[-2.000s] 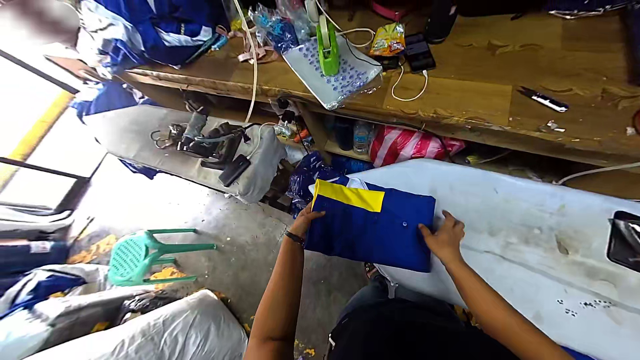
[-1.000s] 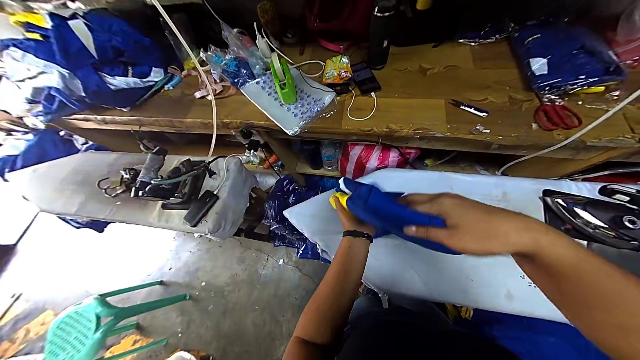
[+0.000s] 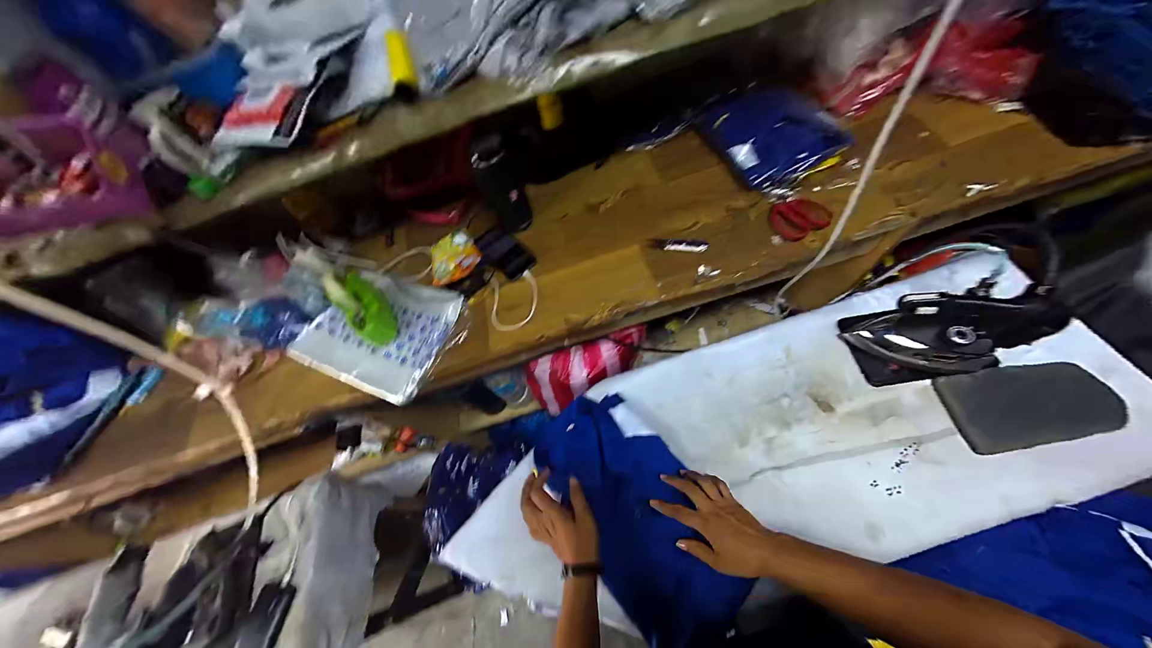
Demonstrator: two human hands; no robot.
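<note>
A blue garment with a white patch (image 3: pixel 630 486) lies spread over the narrow left part of a white-covered ironing board (image 3: pixel 720 360), its lower end reaching the near edge. Flat on the garment's left edge rests my left hand (image 3: pixel 562 522), a dark band at the wrist. My right hand (image 3: pixel 715 526) lies on its right side with the fingers spread. Neither hand grips anything that shows. An electric iron (image 3: pixel 927 337) sits at the board's right part, beside a dark grey pad (image 3: pixel 1030 407).
Behind the board runs a wooden shelf (image 3: pixel 594 270) with red-handled scissors (image 3: pixel 799 219), a bagged blue garment (image 3: pixel 769 135) and a green-handled tool (image 3: pixel 369 306). A white cord (image 3: pixel 868 162) hangs at the right. More blue cloth (image 3: pixel 1035 567) lies at the near right.
The folded blue and yellow garment that both hands held is no longer seen in them. A blue garment now lies open under my hands, which have come apart. The view has shifted right.
</note>
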